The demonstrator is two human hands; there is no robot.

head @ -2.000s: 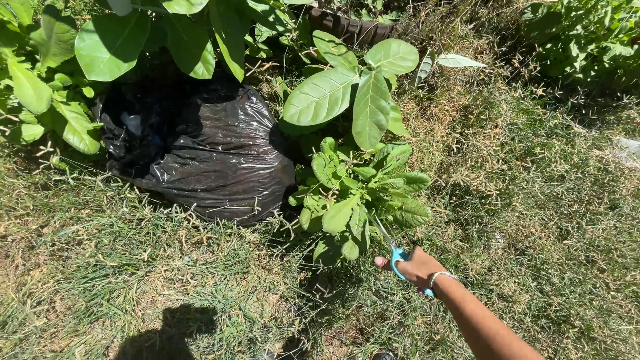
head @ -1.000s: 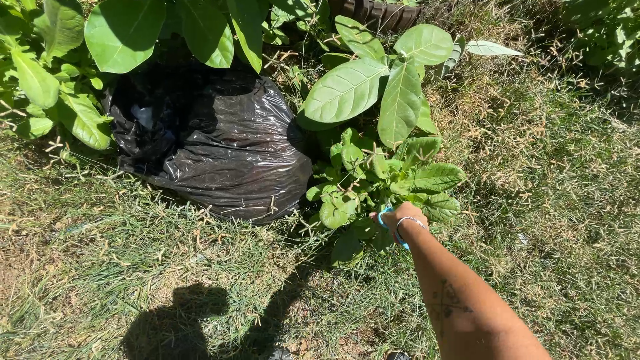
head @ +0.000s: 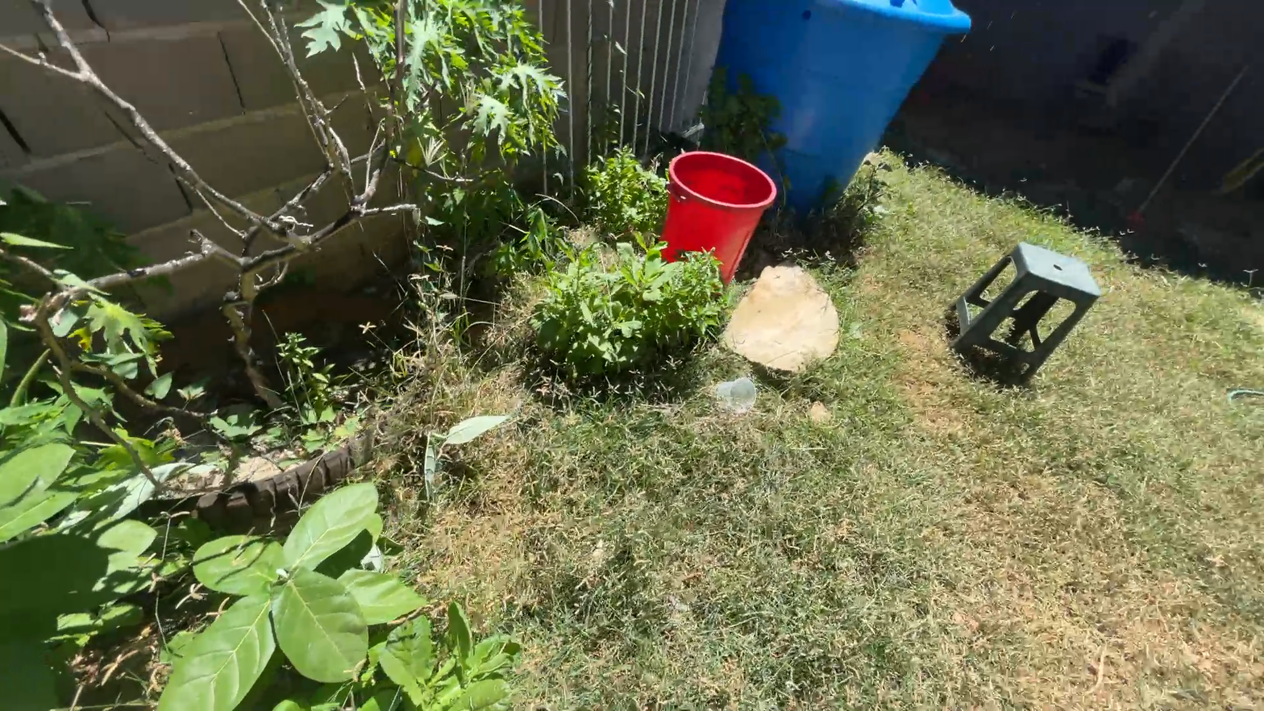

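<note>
Neither my left hand nor my right hand shows in the head view now. At the lower left stands a broad-leaved green plant (head: pixel 316 612), with a smaller leafy plant (head: pixel 444 657) at its right, cut by the bottom edge. Farther off, a bushy green plant (head: pixel 627 306) grows in front of a red plastic bucket (head: pixel 716 212). A pale flat stone (head: pixel 783 319) lies to the right of that bush, and a clear plastic cup (head: pixel 736 395) rests on the grass just below it.
A grey-green plastic stool (head: pixel 1027 301) stands on the grass at the right. Behind the bucket is a large blue plastic barrel (head: pixel 820 89). Bare branches (head: pixel 247 262) spread before a block wall (head: pixel 197 109) at the left. A low edging (head: pixel 286 484) borders the plants.
The view has swung up and to the right. The hand with the blue-handled scissors, at the small leafy plant before, is out of view, as is the black plastic bag.
</note>
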